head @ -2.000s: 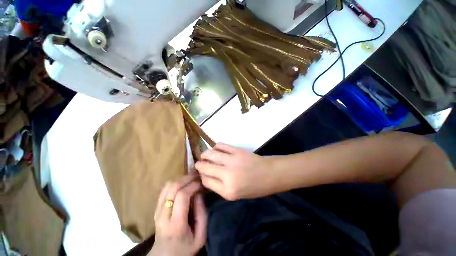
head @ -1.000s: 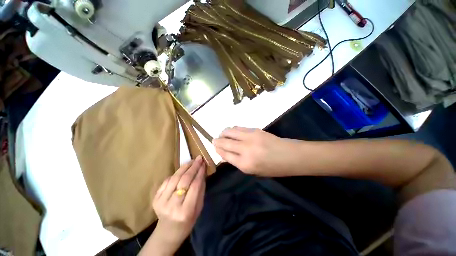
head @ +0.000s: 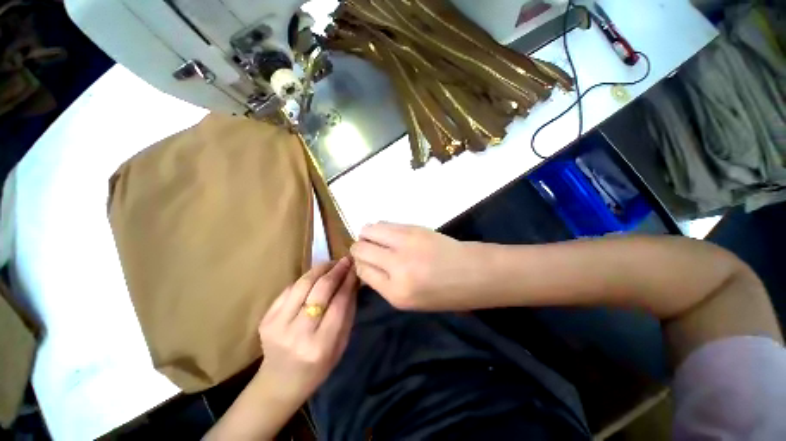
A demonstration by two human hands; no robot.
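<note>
A tan-brown garment piece (head: 215, 250) lies on the white table, its upper corner under the needle area of the sewing machine (head: 181, 52). A narrow brown zipper strip (head: 333, 211) with a thin gold line runs from the presser foot (head: 293, 112) down to my hands, along the cloth edge. My left hand (head: 312, 323), with a gold ring, pinches the lower end of the cloth edge. My right hand (head: 405, 265) touches it at the fingertips and pinches the zipper end. The fingertips hide the exact grip.
A fan of brown-gold zippers (head: 448, 77) lies on the machine bed to the right. Beyond are a red-and-black tool (head: 619, 43) and a looped black cord (head: 579, 95). A blue bin (head: 586, 194) is below the table. Grey-green cloth (head: 724, 121) hangs at right; brown cloth (head: 15, 353) is at left.
The zipper strip and cloth edge, spread apart a second ago, are now together at my fingertips. My right hand has moved left to meet my left hand. The view has shifted slightly.
</note>
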